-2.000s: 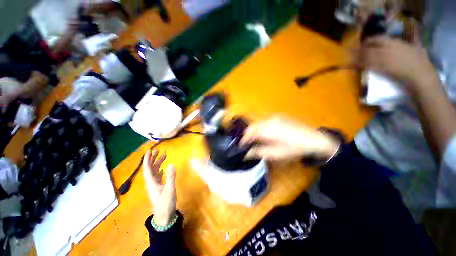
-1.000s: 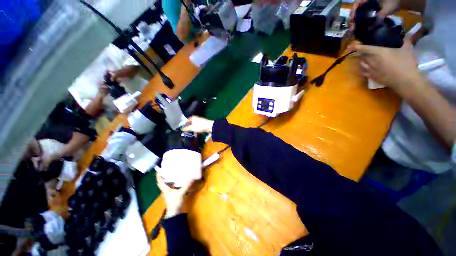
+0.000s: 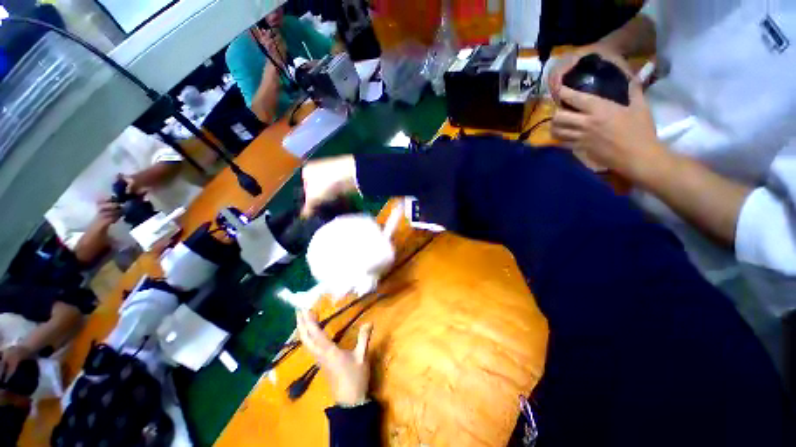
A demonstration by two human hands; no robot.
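A white camera unit with a dark upper part is in front of me, over the edge between the orange tabletop and the green strip. My right hand is closed on its dark upper part; the fingers are partly hidden and blurred. My left hand is open and empty just below the unit, fingers spread. Black cables with plugs lie on the table beside the left hand. Part of another white unit with a dark panel shows beneath my right sleeve.
Several white camera units stand along the green strip at left. Black ball heads are at lower left. A black box-shaped fixture stands at the back. A person at right holds a black rounded part. Other people work at left.
My left hand has let go of the white unit and opened below it. My right hand now grips the unit's top. My right sleeve now covers most of the other unit. The view has shifted.
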